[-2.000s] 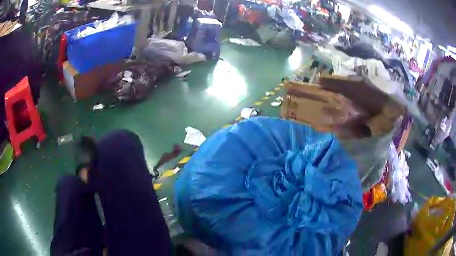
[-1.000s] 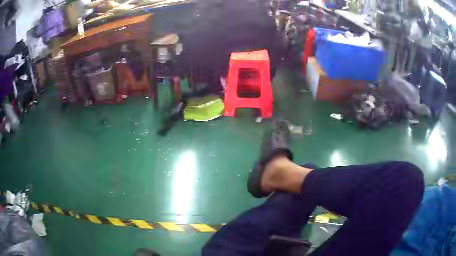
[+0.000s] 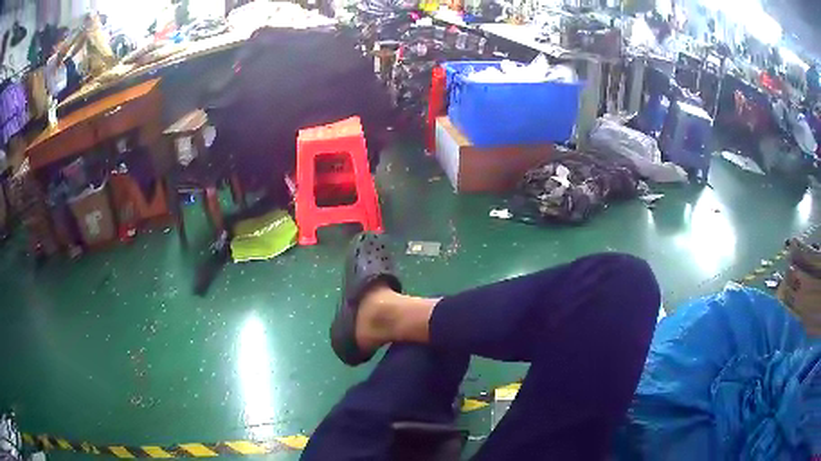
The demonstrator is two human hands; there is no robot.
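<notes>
Neither of my hands is in the picture. My legs in dark trousers are crossed, with a dark perforated clog (image 3: 363, 293) on the raised foot. A large shiny blue sack (image 3: 720, 378) lies beside my knee at the lower right, cut off by the edge. A dark flat-edged thing (image 3: 429, 439), perhaps a phone or small device, shows at my lap at the bottom edge; what holds it, if anything, is hidden.
A red stool (image 3: 338, 180) stands ahead, a lime-green bag (image 3: 264, 237) beside it. A blue crate (image 3: 513, 110) with white material sits on a carton (image 3: 504, 167), a dark bundle (image 3: 576, 187) at its right. A wooden desk (image 3: 99, 122) stands left. Yellow-black tape (image 3: 193, 448) crosses the floor.
The view swung far left from the sack, then partly back right, bringing more of the blue sack in again. The legs stay crossed. No hand appears in any frame.
</notes>
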